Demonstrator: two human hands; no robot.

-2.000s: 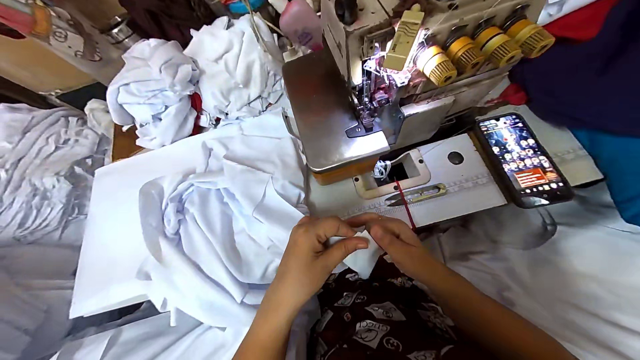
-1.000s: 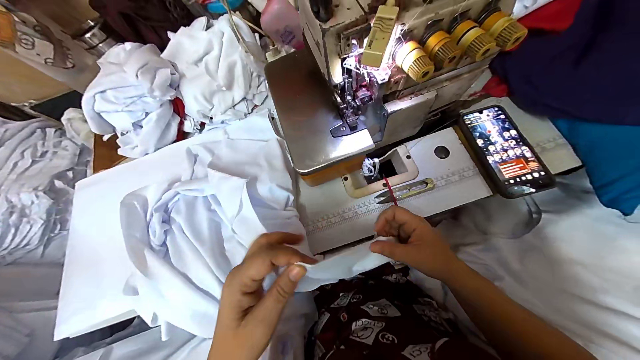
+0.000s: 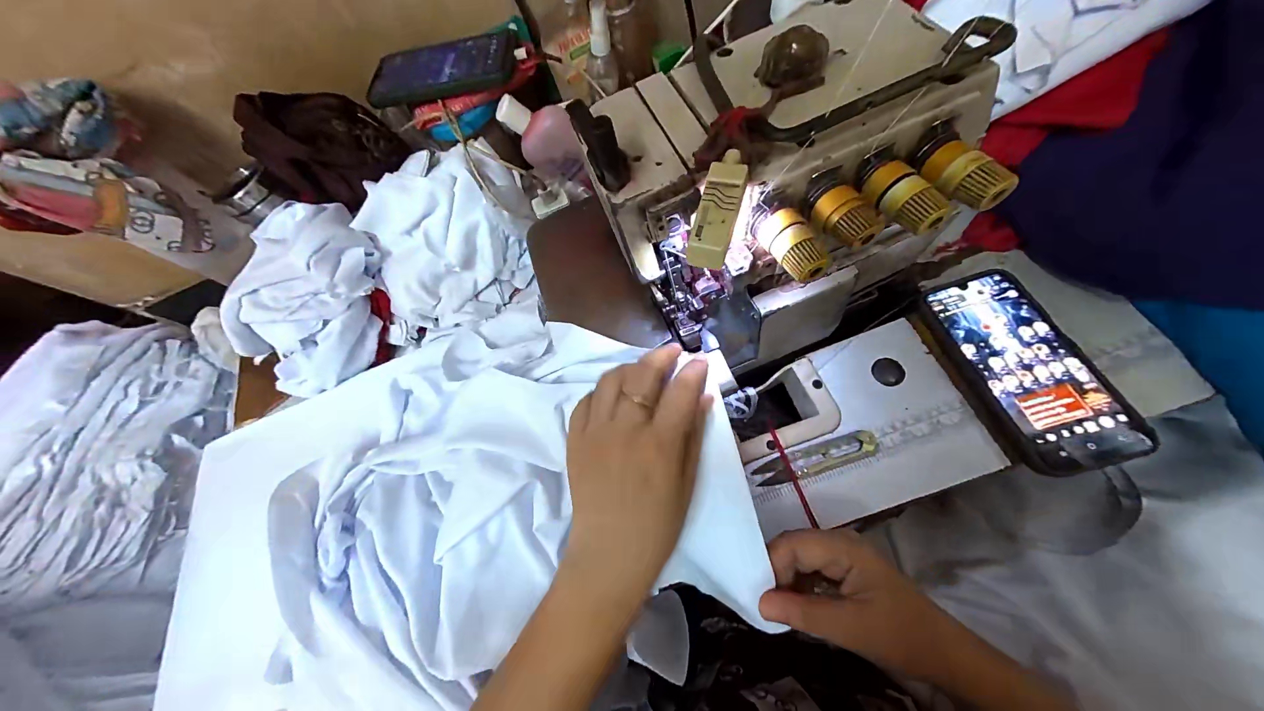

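White knit fabric (image 3: 464, 494) lies bunched left of the overlock sewing machine (image 3: 691, 148), one edge reaching the lit presser foot (image 3: 683, 308). My left hand (image 3: 637, 434) rests flat on that fabric, fingertips close to the presser foot. Thumb and fingers of my right hand (image 3: 820, 588) pinch the fabric's near right corner. Between the machine and my right hand, thread snips (image 3: 815, 457) lie on the machine bed, with a red cord (image 3: 793, 474) across them.
A lit smartphone (image 3: 1037, 370) lies right of the bed. Bundled white cloths (image 3: 444, 237) and a pink bottle (image 3: 555, 143) stand behind the fabric; another phone (image 3: 444, 69) lies at the back. Gathered white cloth (image 3: 89, 454) is at far left, dark blue cloth (image 3: 1145, 188) at right.
My left hand has moved from the fabric edge near my lap up toward the presser foot. The white fabric now covers part of the metal plate that was bare before. The view has shifted.
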